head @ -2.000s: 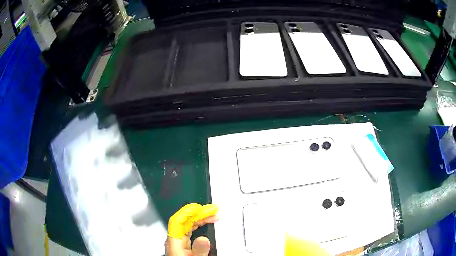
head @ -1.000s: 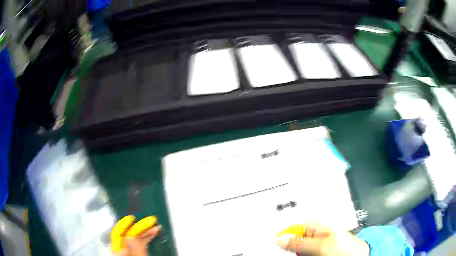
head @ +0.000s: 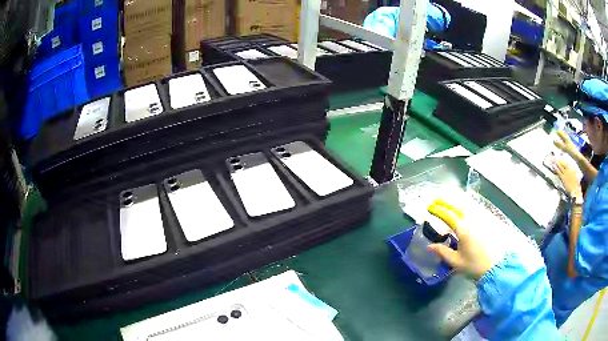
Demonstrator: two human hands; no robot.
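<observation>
My right hand [head: 460, 243], with yellow finger cots, is at the small blue parts bin [head: 430, 276]. Its thumb and fingers are around the dark top of a small whitish bottle [head: 421, 250] standing in the bin. My left hand is not in view. The white pad [head: 267, 316] is cut off by the bottom edge. One phone back cover [head: 200, 326] shows on it by its outline and two dark round holes. The scraper [head: 312, 301] with its blue edge lies at the pad's right corner.
Black foam trays [head: 200, 256] with silver-white covers stand behind the pad, with another stack [head: 187, 130] behind. A metal post [head: 403, 73] rises right of them. Another person [head: 587, 173] works at the far right. Blue crates [head: 57, 86] and cartons [head: 147, 40] stand at the back left.
The view has swung right and up. My right hand has moved from the pad to the bottle in the small blue bin. My left hand has left the picture.
</observation>
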